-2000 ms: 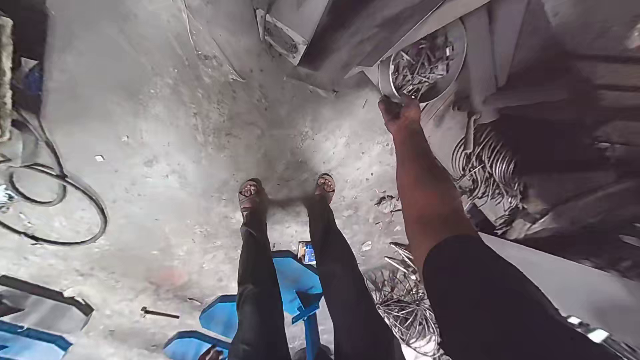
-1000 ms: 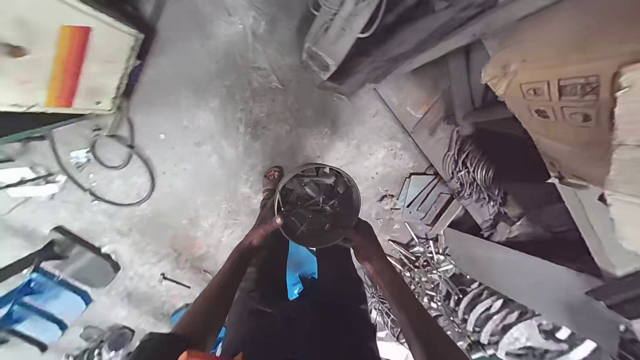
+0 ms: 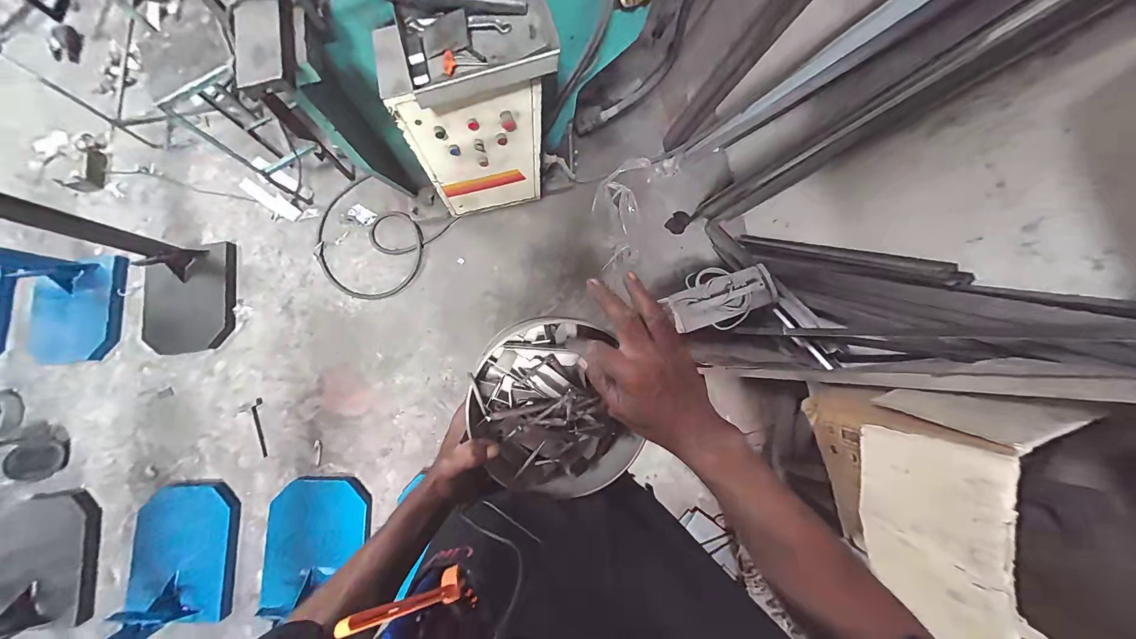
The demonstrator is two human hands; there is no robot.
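A round metal bowl [image 3: 612,470] full of small metal offcuts [image 3: 541,399] is in front of my torso. My left hand [image 3: 463,461] grips its left rim, thumb on top. Over the bowl's right side is my right hand [image 3: 643,364], with two fingers stretched out and the others bent near the offcuts; whether it touches or pinches a piece cannot be told. An orange-handled tool [image 3: 404,603] shows at my waist.
A control cabinet [image 3: 484,151] with buttons stands ahead, a coiled cable [image 3: 373,257] beside it. Blue metal plates [image 3: 182,541] and a hammer [image 3: 259,426] lie left. Steel bars [image 3: 887,346] and a cardboard box [image 3: 941,497] are at right.
Two seconds ago one hand was at the bowl on the right; one second ago both hands held it. Now my right hand is above its right side. The view has swung strongly.
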